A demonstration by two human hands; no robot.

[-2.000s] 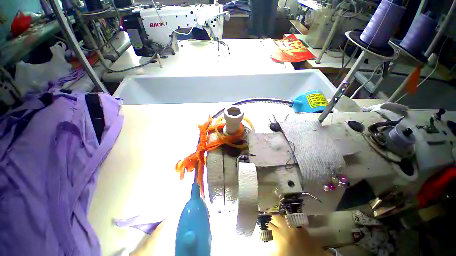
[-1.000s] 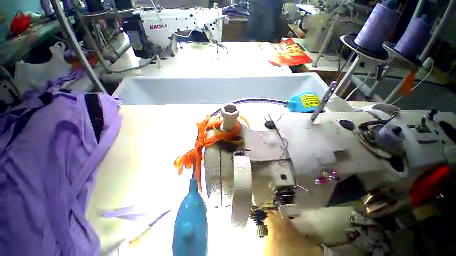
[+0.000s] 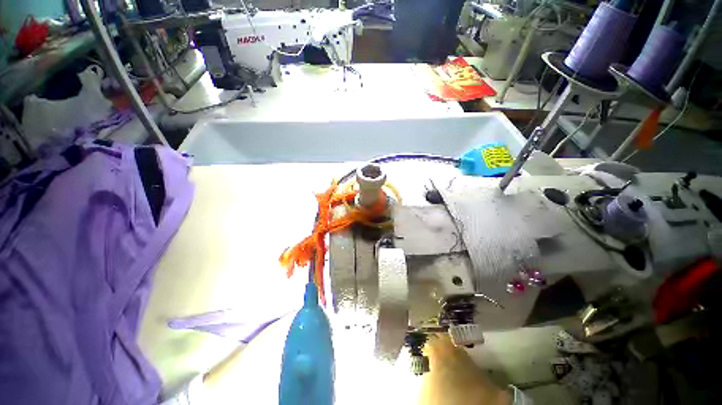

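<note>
A narrow lilac strip [image 3: 210,322] lies on the bright table left of the blue teardrop-shaped object [image 3: 307,356]. My left hand [image 3: 237,373] is at the bottom edge beside that object, washed out by the light; its fingers cannot be made out. My right hand [image 3: 453,376] is under the left end of the sewing machine head [image 3: 356,277], partly hidden by it and cut off by the bottom edge. The needle area and whatever the hands hold are hidden or overexposed.
A lilac garment pile [image 3: 71,277] with a black patch covers the left. Orange ties [image 3: 321,229] hang round a pale post. A pale trough [image 3: 340,141] is behind the table. Purple thread cones [image 3: 602,39] stand upper right. A red cover [image 3: 687,289] is at right.
The lilac strip has come into fuller view left of the blue object and has shifted slightly. My left hand shows again at the bottom edge. The camera view has moved slightly.
</note>
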